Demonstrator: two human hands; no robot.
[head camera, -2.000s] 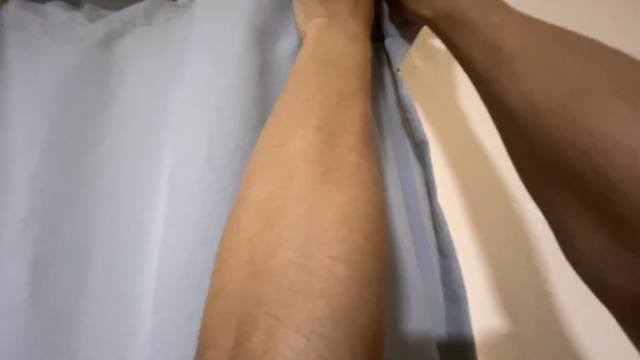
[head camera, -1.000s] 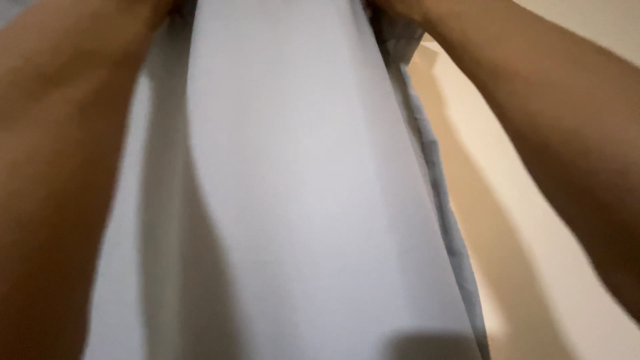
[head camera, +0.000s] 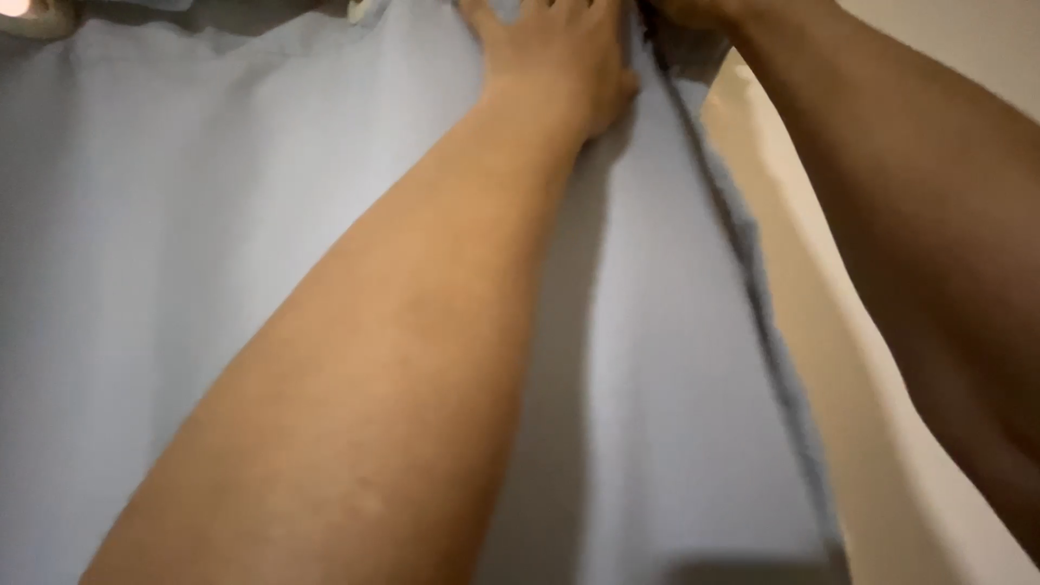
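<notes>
A light grey-blue curtain (head camera: 203, 244) hangs in soft folds across most of the view. My left hand (head camera: 552, 57) lies on its upper part with the fingers spread, their tips cut off by the top edge. At the curtain's top right corner is my right hand (head camera: 691, 12), mostly out of view; its fingers are hidden, so its hold on the cloth cannot be made out. The curtain's hemmed side edge (head camera: 756, 301) runs down and to the right from there.
Right of the curtain is a cream wall (head camera: 812, 244) with arm shadows on it. Pale curved pieces, perhaps curtain rings (head camera: 357, 10), show along the top. A bright light (head camera: 15, 6) shines at the top left corner.
My left arm was far to the left one second ago and now reaches across the middle, the hand spread on the cloth. The right arm stays in about the same place.
</notes>
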